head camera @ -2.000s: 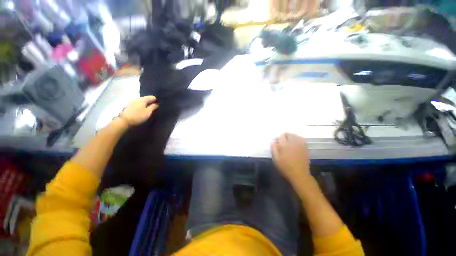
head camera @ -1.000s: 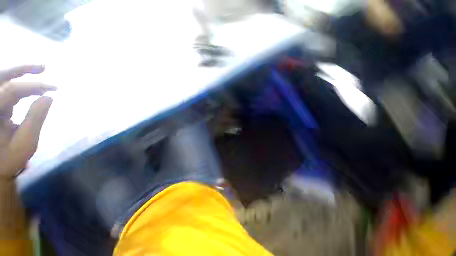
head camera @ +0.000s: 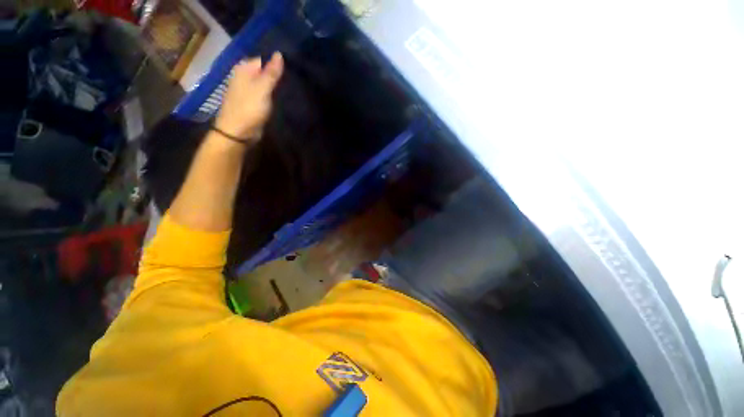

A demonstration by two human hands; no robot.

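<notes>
My left hand (head camera: pixel 248 96), bare with a dark band at the wrist, is over the blue basket's rim at upper left. Its fingers are partly curled against black cloth (head camera: pixel 314 106); whether they grip it cannot be told. The black cloth is a large dark mass in and over the blue basket (head camera: pixel 330 202), and its folds and edges are hard to see. My right hand is out of the picture.
The white table (head camera: pixel 522 106) fills the right side, overexposed, its curved edge running from top centre to lower right. A thin metal hook-like part (head camera: pixel 721 277) shows at far right. Dark cloth items (head camera: pixel 61 163) and a red object (head camera: pixel 102 252) lie at left.
The view has swung to the left side, onto the basket and black cloth. My left hand is now over the basket. The sewing machine and scissors seen earlier are out of view.
</notes>
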